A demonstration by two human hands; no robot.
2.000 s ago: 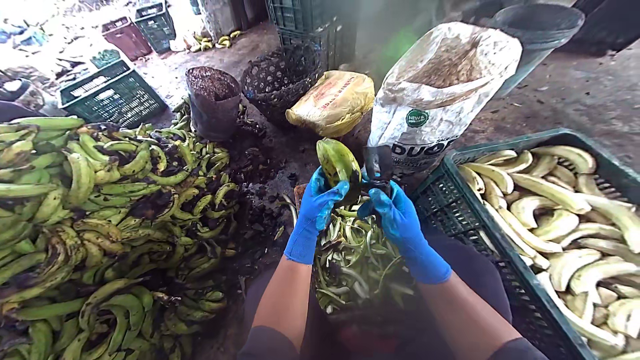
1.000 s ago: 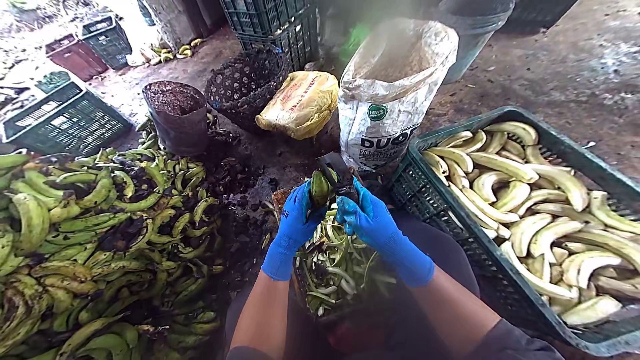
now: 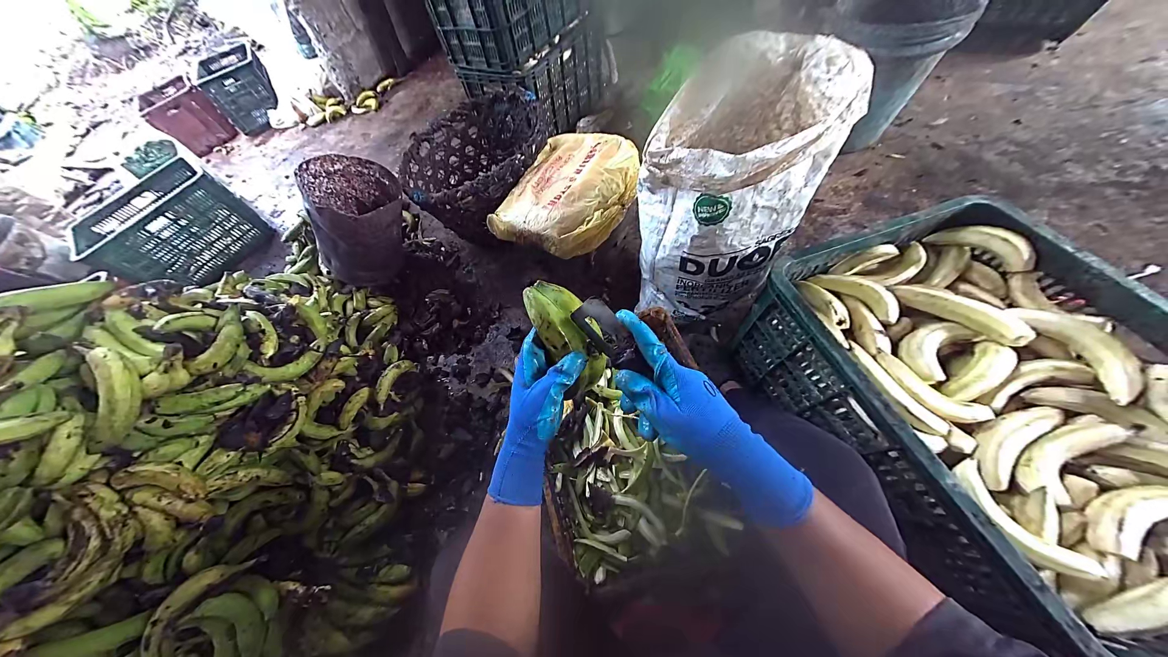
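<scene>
My left hand (image 3: 538, 401), in a blue glove, holds a green plantain (image 3: 553, 315) upright by its lower part. In my right hand (image 3: 671, 388), gloved alike, is a dark-bladed knife (image 3: 604, 330), its blade against the plantain's right side. Beneath both hands lies a heap of green peel strips (image 3: 620, 497). Unpeeled plantains (image 3: 219, 438), green with blackened patches, are piled at the left. To the right, a dark green plastic crate (image 3: 821, 401) holds many peeled plantains (image 3: 958, 315).
A white printed sack (image 3: 730, 192) stands ahead, beside a yellow plastic bag (image 3: 575, 196). Left of these are a dark basket (image 3: 470, 155) and a dark bag of brown matter (image 3: 351, 219). A grey bucket (image 3: 899, 64), stacked crates (image 3: 516, 46) and a green crate (image 3: 178, 219) stand farther back.
The plantain stands more visible above my left hand than a second ago, and the dark blade now shows beside it. The view has shifted between frames.
</scene>
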